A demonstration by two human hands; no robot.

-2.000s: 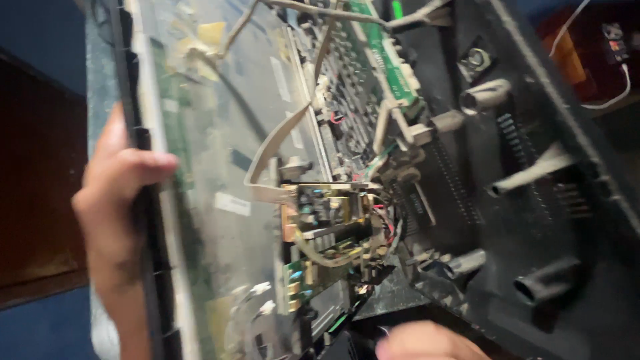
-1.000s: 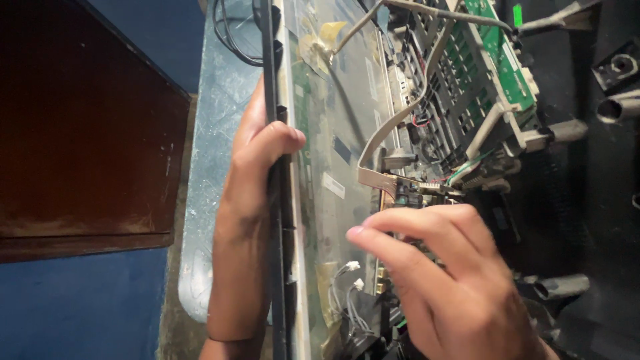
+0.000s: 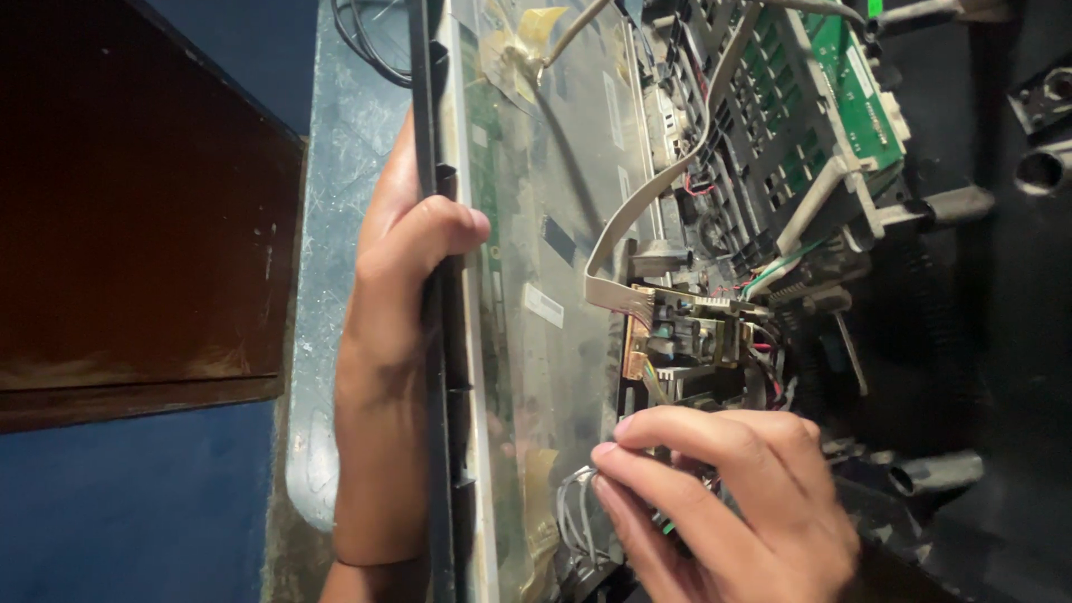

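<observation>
My left hand grips the black frame edge of an opened flat display panel, thumb on its inner side. Near the panel's lower part, my right hand pinches the end of thin grey wires between its fingertips; the connector there is mostly hidden. A grey ribbon cable curves from above down to a small circuit board just above my right hand. Yellowed tape lies on the panel beside the wires. A green circuit board sits in a black slotted frame at the upper right.
The black plastic housing with screw posts spreads over the right side. Behind my left arm is a worn grey-blue surface, with a black cable over its top. A dark brown wooden panel stands at the left against blue.
My right hand has come up from the bottom edge to the panel and now holds the thin wires, which hung loose one second ago. My left hand keeps its grip on the frame.
</observation>
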